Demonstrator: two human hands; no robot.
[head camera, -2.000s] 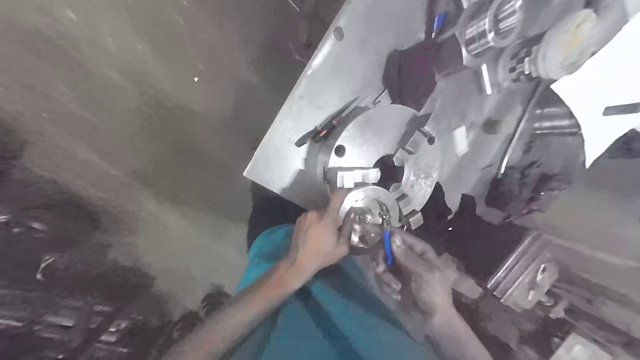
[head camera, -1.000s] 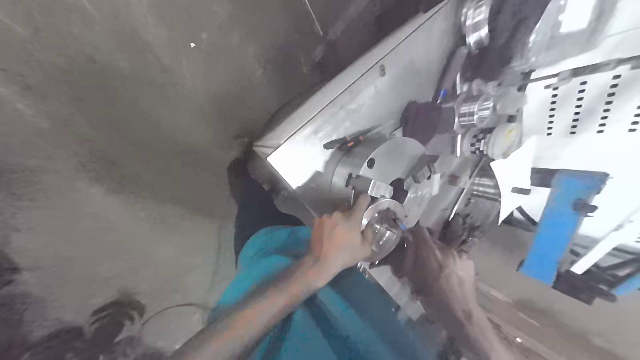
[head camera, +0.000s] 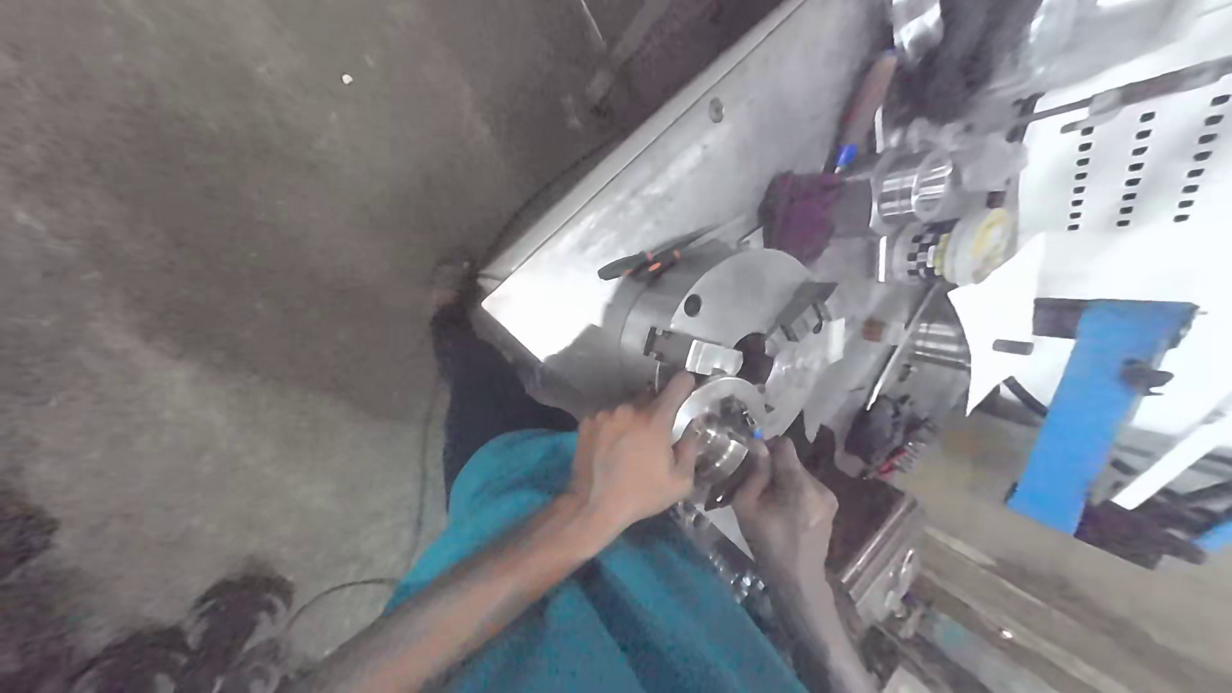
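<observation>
A shiny round flanged metal part (head camera: 720, 445) is gripped at its left rim by my left hand (head camera: 635, 452), thumb and fingers around the edge. My right hand (head camera: 787, 486) is at the part's right side, its fingers pinched on a small tool with a blue piece (head camera: 757, 434) whose tip reaches toward the part's inside; most of the tool is hidden. Just beyond the part lies a large lathe chuck (head camera: 741, 289) with stepped jaws, one bright jaw (head camera: 714, 358) close above the part's rim.
Pliers with dark and orange handles (head camera: 639, 265) lie beside the chuck on a metal machine top (head camera: 664, 144). Behind are a purple cloth (head camera: 801, 214), a machined cylinder (head camera: 914, 185) and a pale-topped container (head camera: 980, 246). A blue metal bracket (head camera: 1102, 414) stands at the right.
The small tool stood out more plainly below the part two seconds ago; its blue piece now shows only at my right fingertips. My left hand still holds the round part. The view has shifted.
</observation>
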